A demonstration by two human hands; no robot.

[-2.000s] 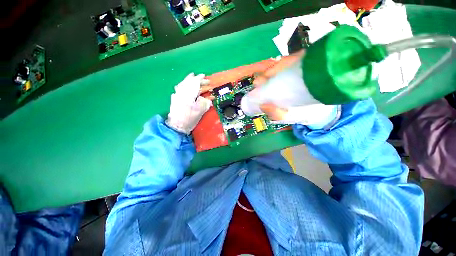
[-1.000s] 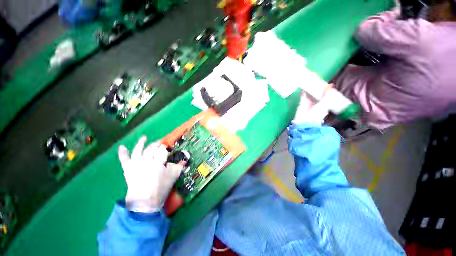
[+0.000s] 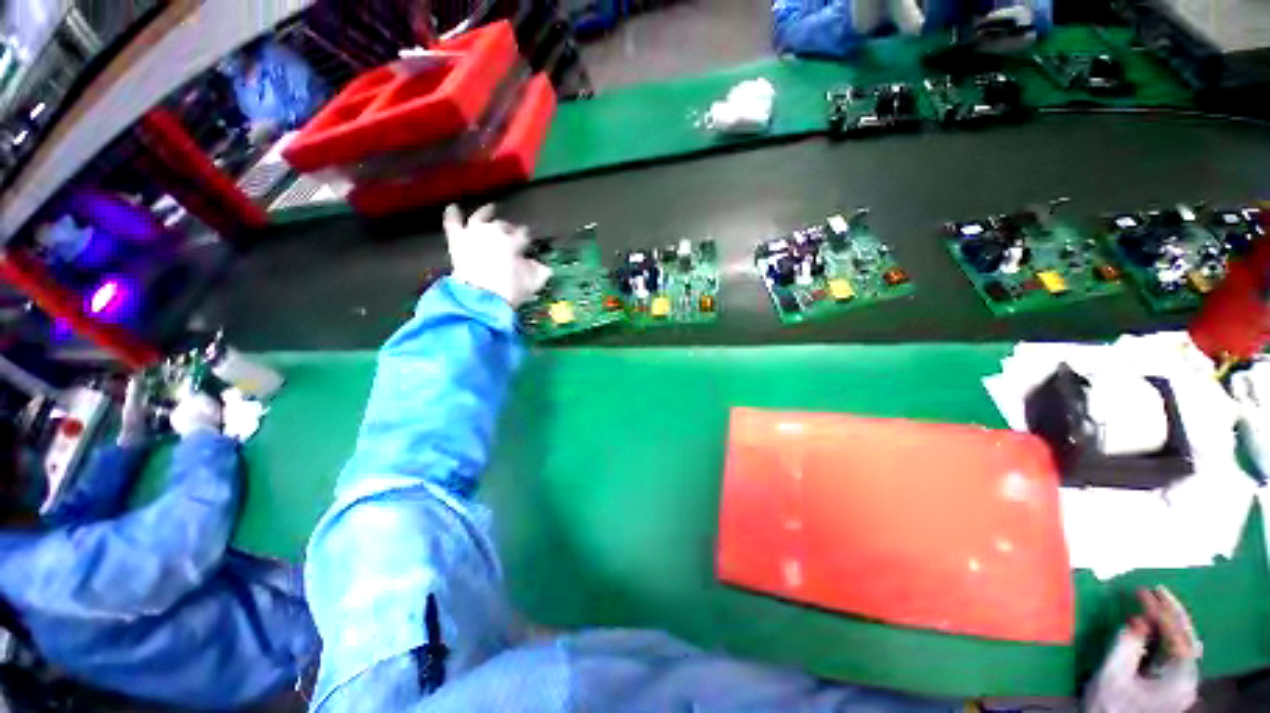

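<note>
My left hand (image 3: 495, 256), in a whitish glove, reaches over the dark conveyor and touches or holds a green circuit board (image 3: 568, 295) at its left part; the fingers partly hide the board, so the grip is unclear. The orange-red work mat (image 3: 891, 522) lies flat on the green bench with no board on it. My right hand (image 3: 1145, 666), gloved with bare-looking fingertips, is at the lower right edge, fingers curled and apart, with nothing seen in it.
More circuit boards (image 3: 830, 265) lie on the conveyor (image 3: 724, 174). A black holder (image 3: 1114, 429) stands on white papers (image 3: 1156, 527) at right. Red bins (image 3: 418, 126) are stacked across the conveyor. A person in blue (image 3: 153, 557) works at left; other people are at the top.
The view has turned left. The board has left the mat, and my left hand has moved from it to the conveyor. My right hand has moved back from the far right; the glue cartridge is out of view.
</note>
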